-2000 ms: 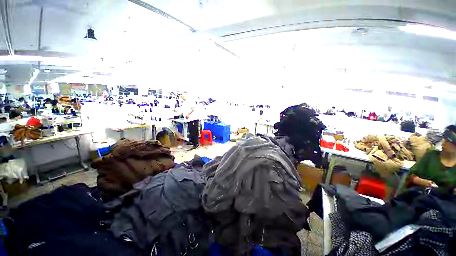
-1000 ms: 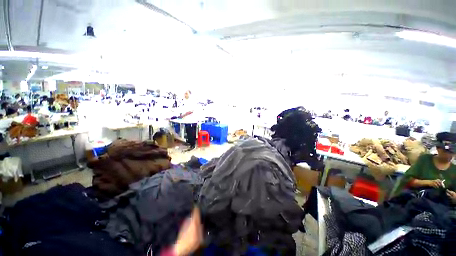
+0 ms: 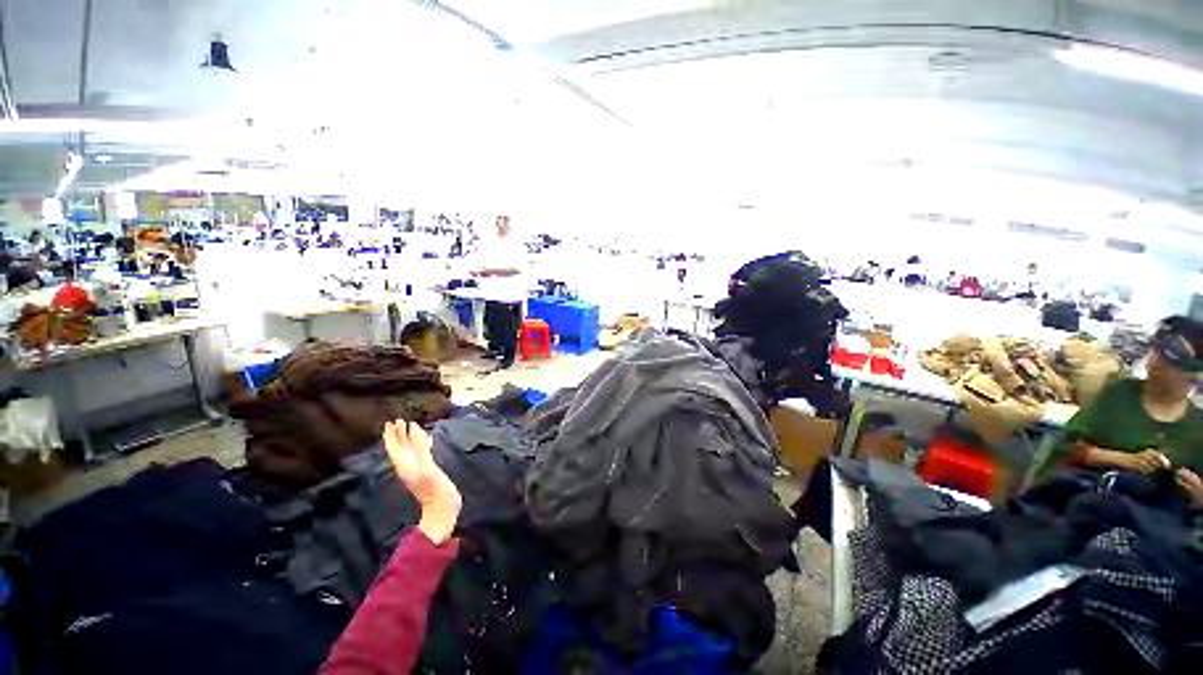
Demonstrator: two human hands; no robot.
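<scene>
My left hand (image 3: 425, 477), with a maroon sleeve, is raised over the garment heaps left of centre. Its fingers are extended and it holds nothing. Behind it lie a dark grey garment heap (image 3: 488, 462) and a brown garment heap (image 3: 337, 396). A taller grey garment pile (image 3: 653, 455) stands to its right, and a navy-black garment heap (image 3: 145, 567) lies at the lower left. Whether the hand touches any cloth is not clear. My right hand is out of the picture.
At the right, a table (image 3: 842, 554) holds dark cloth with black-and-white check (image 3: 924, 620) and a pale strip (image 3: 1022, 596). A person in green (image 3: 1128, 422) is behind it. Blue bins (image 3: 565, 321) and a red stool (image 3: 534, 339) stand further back.
My left hand was absent at first, then appeared blurred at the bottom centre. It has moved up and left, showing more sleeve. Blue material shows more below the grey pile.
</scene>
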